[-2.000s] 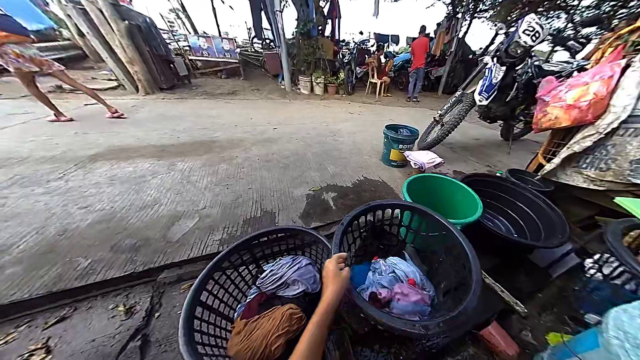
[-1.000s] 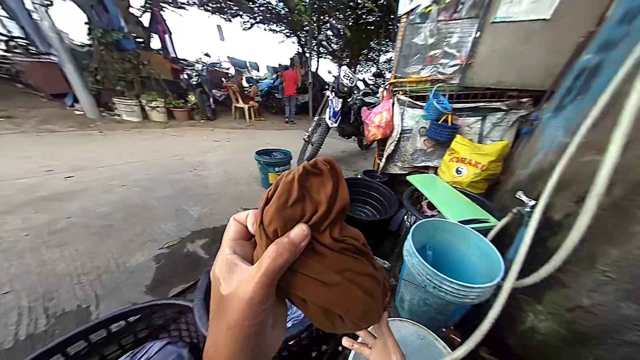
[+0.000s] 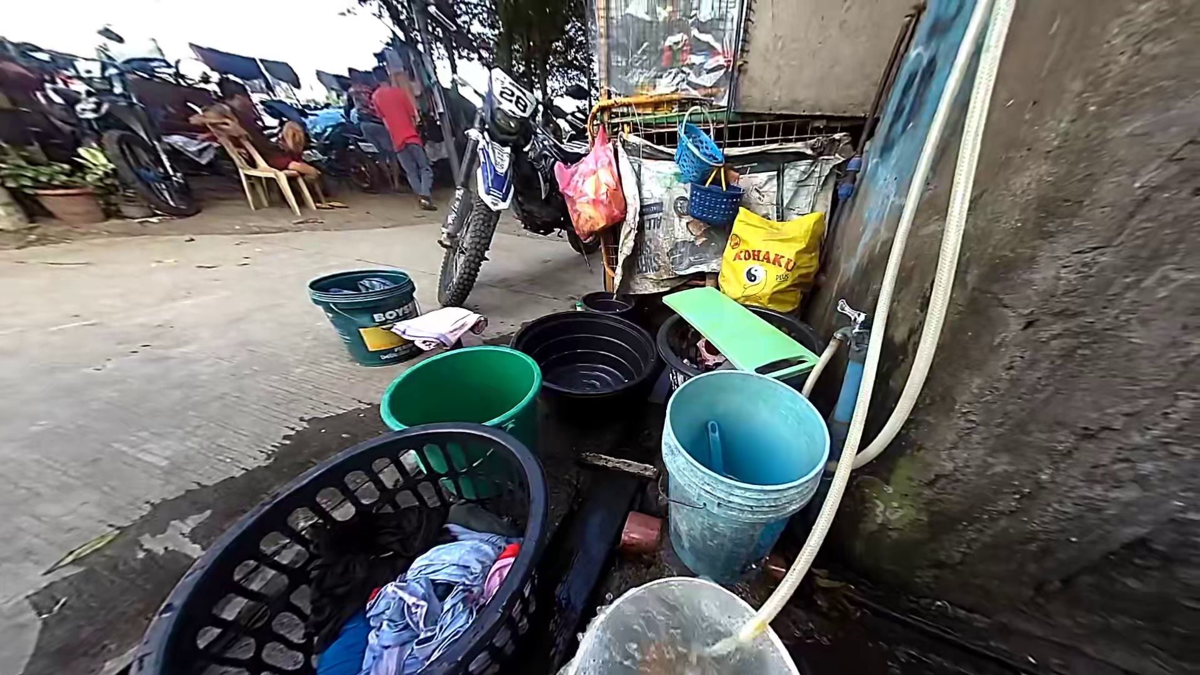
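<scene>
Neither of my hands shows in the head view now, and the brown cloth is out of sight too. A black plastic laundry basket [image 3: 216, 553] stands at the lower left with crumpled light blue clothes [image 3: 431, 591] and dark cloth inside. At the bottom edge, a whitish translucent bucket [image 3: 680, 628] has the end of a pale hose [image 3: 877, 356] over its rim. Behind it stands a light blue bucket [image 3: 745, 469]. A green bucket [image 3: 459, 384] is just beyond the laundry basket.
A black basin [image 3: 589, 361] lies beyond the green bucket. Further right, a green board [image 3: 741, 333] rests across another black basket. A dark green pail [image 3: 367, 319] with a white cloth [image 3: 441, 326] stands left, before a motorcycle [image 3: 497, 169]. A tap [image 3: 851, 319] is by the rough wall [image 3: 1059, 356].
Both hands and the brown cloth, seen in front of me a second ago, have left the view. The view has turned right since the earliest frame.
</scene>
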